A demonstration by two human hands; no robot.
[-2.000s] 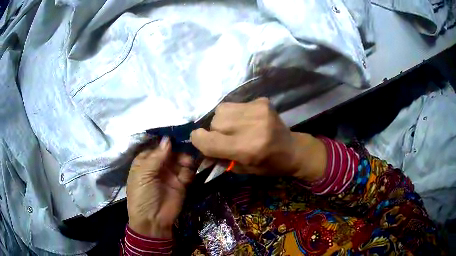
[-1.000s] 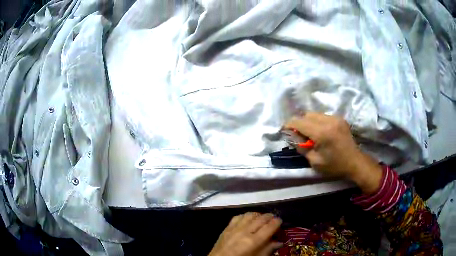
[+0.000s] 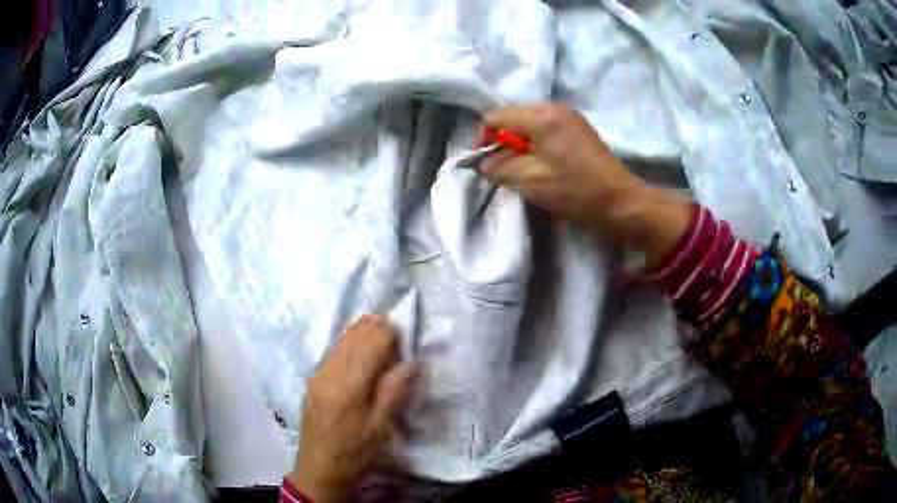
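Observation:
A pale grey-white jacket (image 3: 295,196) lies spread in front of me, its cloth bunched in folds between my hands. My right hand (image 3: 556,162) holds orange-handled thread snips (image 3: 507,140), blades pointing left, and is at a raised fold of the jacket; whether it also pinches cloth is hard to tell. My left hand (image 3: 354,408) is at the lower middle, fingers curled at a fold edge, seemingly gripping the cloth; the fingertips are partly hidden. A black patch (image 3: 591,420) shows on the hem near the table's front edge.
More pale garments with metal buttons are heaped at the left (image 3: 108,324). The jacket's buttoned front edge (image 3: 767,147) runs down the right. Dark cloth shows at the upper left. The table's dark edge (image 3: 870,305) is at the right. My patterned clothing is at the lower right.
My right hand has moved up and left with the snips. My left hand has come up from below the table edge onto the jacket. The jacket is now bunched up in the middle.

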